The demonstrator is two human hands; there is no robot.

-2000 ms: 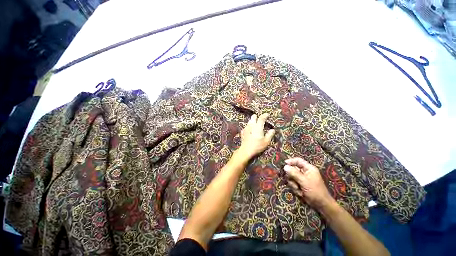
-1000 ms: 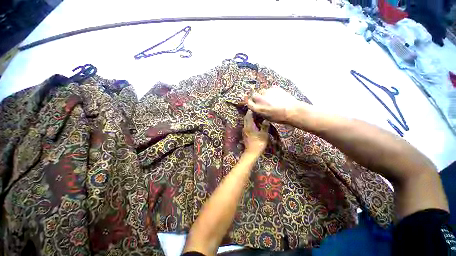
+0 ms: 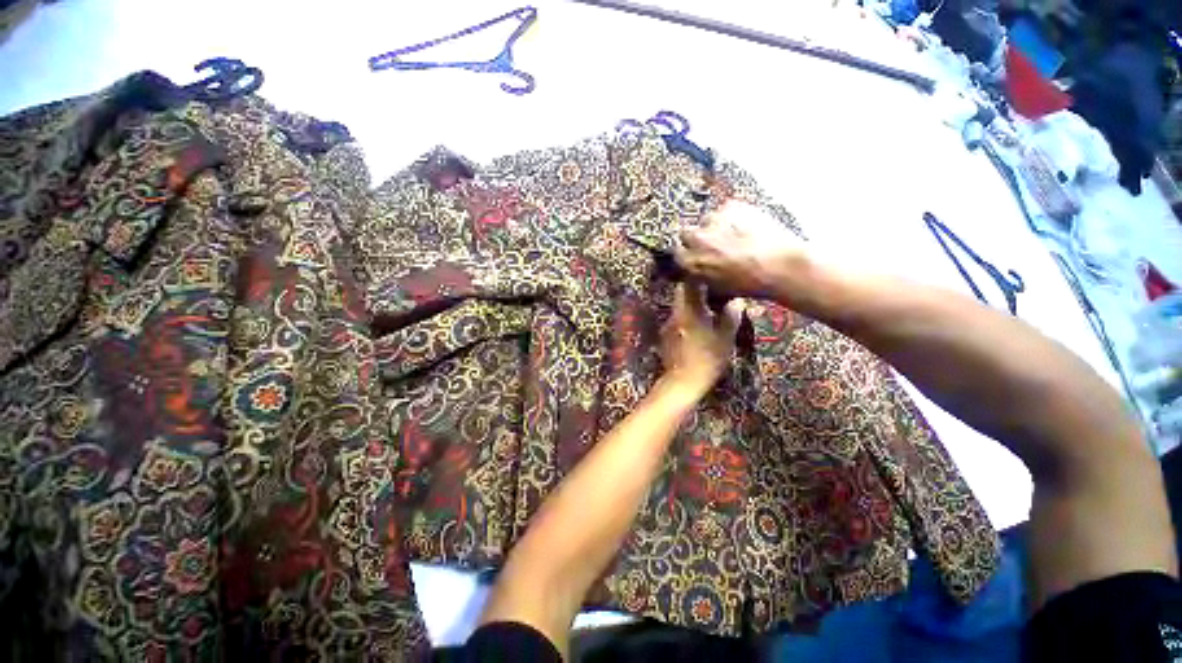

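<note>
A batik shirt (image 3: 706, 479), dark brown with cream, gold and red motifs, lies spread in front of me with a hanger hook at its neck. My left hand (image 3: 701, 339) grips the upper front edge from below. My right hand (image 3: 729, 251) is just above it, fingers closed at the same edge, the forearm crossing from the right. A small dark shape shows by the right fingertips; I cannot tell whether it is a tool or the shirt's opening. My hands hide part of the front.
More batik shirts (image 3: 266, 550) lie bunched at left with hanger hooks at their tops. One loose hanger (image 3: 447, 61) lies beyond the shirts, another hanger (image 3: 972, 266) at right, partly behind my forearm. A long strip (image 3: 778, 42) crosses the table's far side. Plastic-like bundles (image 3: 1102, 207) lie at far right.
My right hand has come from the lower right up to the shirt's upper front edge, beside my left hand, which keeps its hold. The view has shifted.
</note>
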